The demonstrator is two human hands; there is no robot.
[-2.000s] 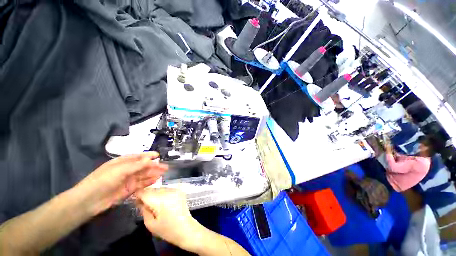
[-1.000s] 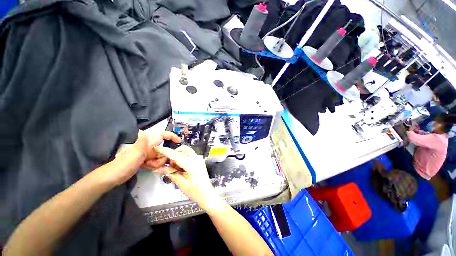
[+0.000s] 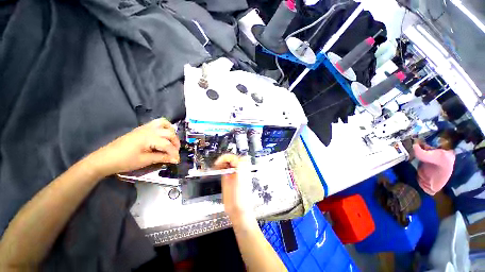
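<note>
The white overlock machine [image 3: 242, 101] with a blue stripe stands on the white table, its front open on dark and shiny metal parts [image 3: 205, 151]. My left hand [image 3: 151, 143] is at the left end of the head, fingers bent together near the needle area; what its fingertips hold cannot be made out. My right hand [image 3: 230, 166] is in front of the open works, thumb and fingers close together and blurred; a thin pale line shows by its fingertips, too blurred to name. Any thread is too fine to see.
Dark grey cloth [image 3: 69, 79] is heaped at the left and behind. Thread cones [image 3: 276, 24] stand on the blue stand. Lint [image 3: 261, 191] lies on the machine bed. A blue crate [image 3: 314, 244] with a phone [image 3: 287, 236] and a red bin [image 3: 348, 218] are at right. A person in pink [image 3: 435, 167] sits beyond.
My hands were together at the front left of the machine and have moved apart. The left is now at the head's left end, the right before the open works. The camera view has shifted slightly.
</note>
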